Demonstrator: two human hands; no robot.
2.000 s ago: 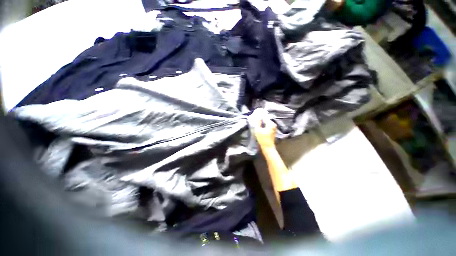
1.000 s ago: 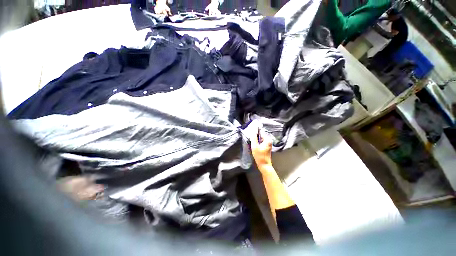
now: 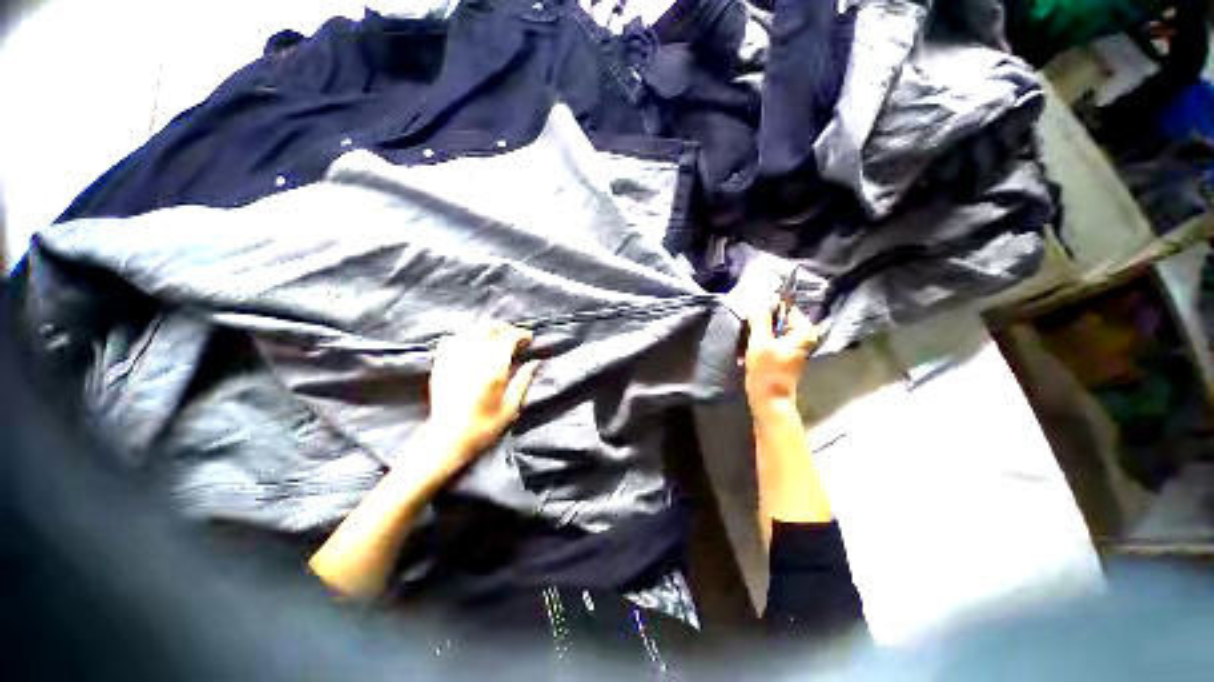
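Note:
A large denim garment (image 3: 360, 280) lies with its pale grey wrong side up, its navy side showing beyond. A long seam (image 3: 612, 312) runs across the grey cloth towards my right hand. My left hand (image 3: 473, 386) lies on the grey cloth at this seam, thumb apart from the fingers; whether it pinches cloth is hidden. My right hand (image 3: 776, 353) is closed around small dark thread snips (image 3: 790, 291), blades pointing away, at the gathered end of the seam. Its fingers touch the cloth there.
More navy and grey garments (image 3: 919, 200) are heaped beyond and to the right. The white table (image 3: 93, 100) shows at far left, and a white surface (image 3: 952, 466) lies right of my right forearm. Crates or boxes with cloth stand at right. A dark blur covers the lower-left rim.
My left hand, a blur at the lower left a second ago, has moved right and up onto the grey cloth by the seam. My right hand remains at the gathered cloth; the view has shifted.

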